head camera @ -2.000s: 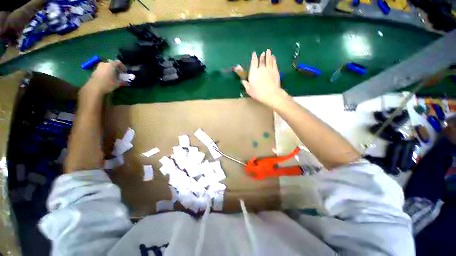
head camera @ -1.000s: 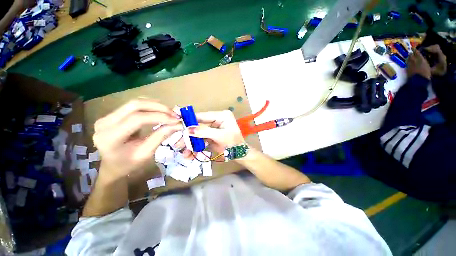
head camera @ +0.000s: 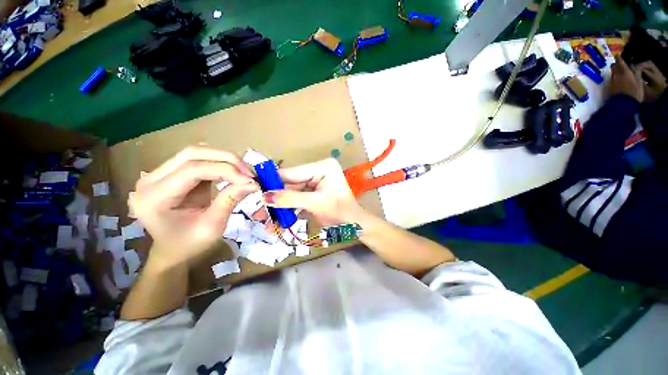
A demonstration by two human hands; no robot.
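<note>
A blue battery pack (head camera: 275, 192) is held upright at a slant between my hands over the pile of white paper pieces (head camera: 253, 240). My right hand (head camera: 319, 193) grips the pack. A green circuit board (head camera: 340, 234) hangs from the pack on thin red and yellow wires below my right wrist. My left hand (head camera: 194, 192) is at the left side of the pack, thumb and fingertips near its upper end. A white piece (head camera: 253, 157) shows at that upper end by the left fingertips; whether the fingers pinch it is unclear.
A carton of blue packs (head camera: 44, 242) stands at left. An orange tool (head camera: 375, 178) with a hose lies right of my right hand. Black parts and packs lie on the green belt (head camera: 242, 110). A grey post (head camera: 487, 33) and black handle-like parts (head camera: 540, 124) are right, beside another person.
Since two seconds ago, both hands have come back from the belt with a blue pack. Over the last second, the pack has shifted slightly and its board has swung a little right and down.
</note>
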